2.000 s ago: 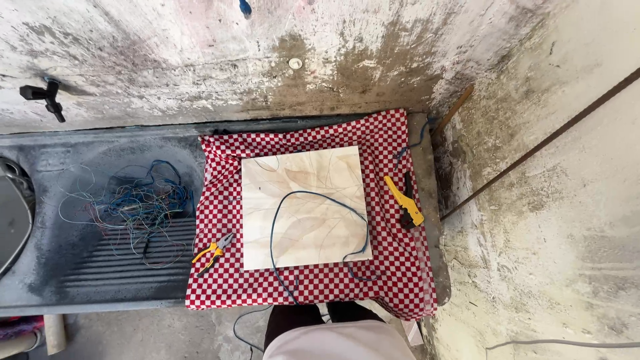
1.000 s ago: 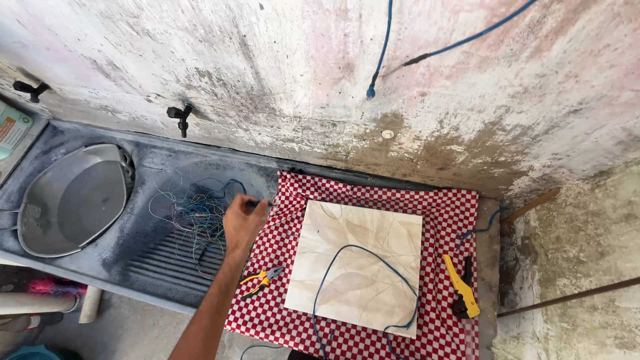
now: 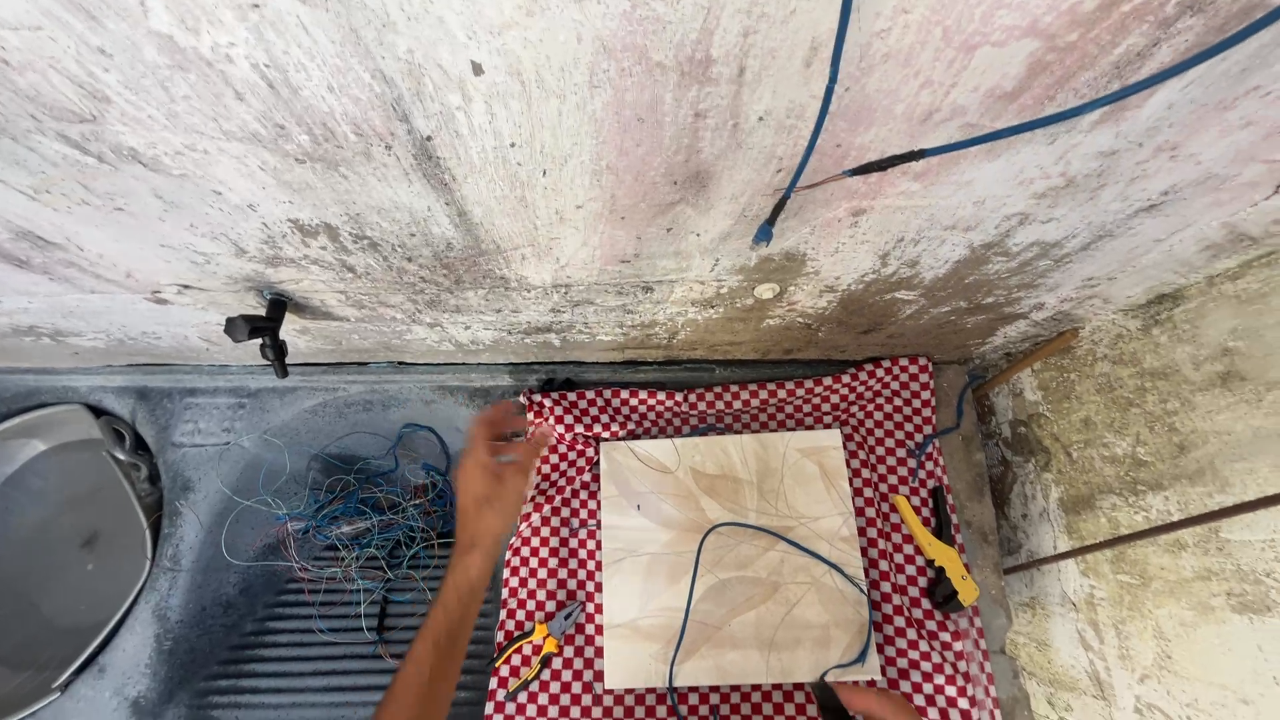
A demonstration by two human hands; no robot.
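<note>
My left hand (image 3: 497, 470) is blurred at the upper left corner of the red-and-white checked cloth (image 3: 560, 500); whether it grips the cloth is unclear. At the lower edge, my right hand (image 3: 870, 700) is partly in view beside a dark object (image 3: 828, 700) and the end of a blue cable (image 3: 770, 538), its hold unclear. That cable loops over a square leaf-patterned tile (image 3: 740, 480) lying on the cloth. Yellow-and-black pliers (image 3: 545, 640) lie left of the tile, and a yellow-and-black wire stripper (image 3: 938, 555) lies to its right.
A tangle of thin coloured wires (image 3: 370, 510) lies on the ribbed washboard sink (image 3: 300, 640). A grey basin (image 3: 70, 560) stands at the far left, and a black tap (image 3: 262, 330) juts from the wall. Blue cables (image 3: 825, 100) hang against the wall. A wooden stick (image 3: 1030, 362) leans at the right corner.
My left hand, absent two seconds ago, came into view near the cloth's left edge and remains there. My right hand now shows at the tile's lower edge. The view has shifted.
</note>
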